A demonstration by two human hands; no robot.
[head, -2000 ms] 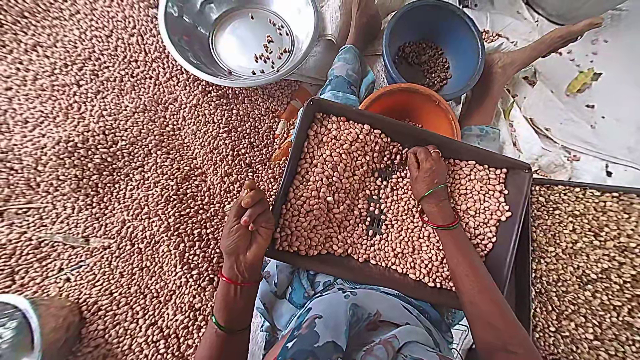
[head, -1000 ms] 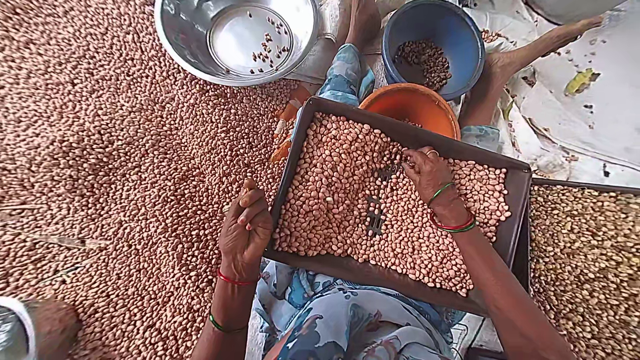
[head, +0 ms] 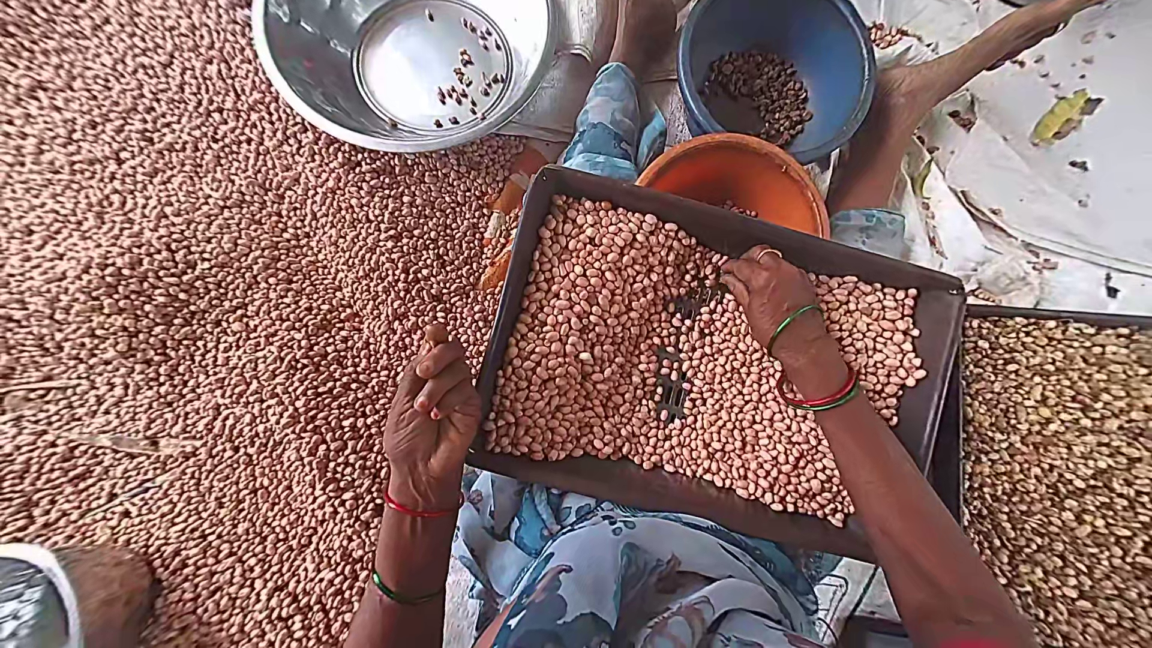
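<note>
A dark rectangular tray (head: 666, 490) full of pinkish-brown nuts or beans (head: 576, 360) lies tilted over my lap. My right hand (head: 769, 292) is among them near the tray's far wall, fingertips pinched down at a gap where the slotted tray bottom shows. Whether something is between those fingertips cannot be told. Just left of the tray, my left hand (head: 436, 405) is raised palm up with its fingers curled; whether they enclose anything is hidden. An orange bowl (head: 738, 171) stands partly behind the tray's far edge, with a few dark bits inside.
A steel basin (head: 360, 126) with a few dark pieces stands beyond a wide heap of similar nuts or beans (head: 225, 315). Behind the orange bowl is a blue bowl (head: 837, 90) holding dark pieces. A second tray (head: 1062, 312) of yellowish-brown pieces lies at right. Bare feet show ahead.
My right hand has shifted a little left and toward the tray's far wall since the oldest frame. My left hand has stayed about where it was.
</note>
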